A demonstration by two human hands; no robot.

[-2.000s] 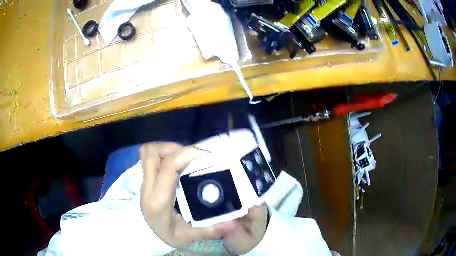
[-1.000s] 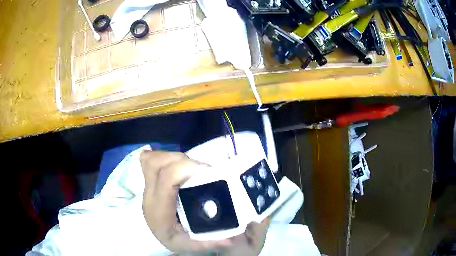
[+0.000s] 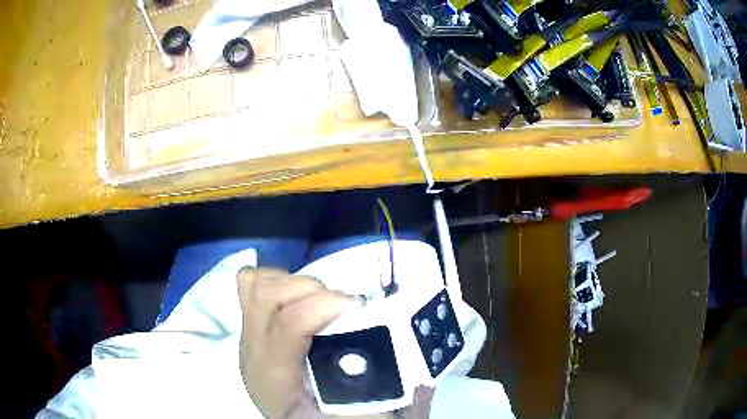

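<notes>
The white camera housing (image 3: 414,352) is held low in front of me, lens side facing me. Its black lens window (image 3: 356,368) is at the left, the LED light panel (image 3: 437,334) at the right. Thin lead wires (image 3: 389,254) rise from its top, and a white antenna (image 3: 445,245) stands at its right. My left hand (image 3: 282,335) grips the housing's left side, fingers curled over the top edge. My right hand (image 3: 423,401) shows only as a small strip under the housing, cut off by the bottom edge and mostly hidden.
A clear plastic tray (image 3: 147,176) on the orange-yellow bench holds a white cloth (image 3: 381,74), lens rings (image 3: 238,52) and a cotton swab (image 3: 156,34). Camera modules (image 3: 532,74) are piled to its right. A red air blow gun (image 3: 602,201) lies by the brown carton (image 3: 655,286), which holds white units (image 3: 584,282).
The housing and both hands have moved lower in the picture, and the housing has tilted so its top and wires show more. Less of my right hand is visible. The bench view has shifted slightly down and right.
</notes>
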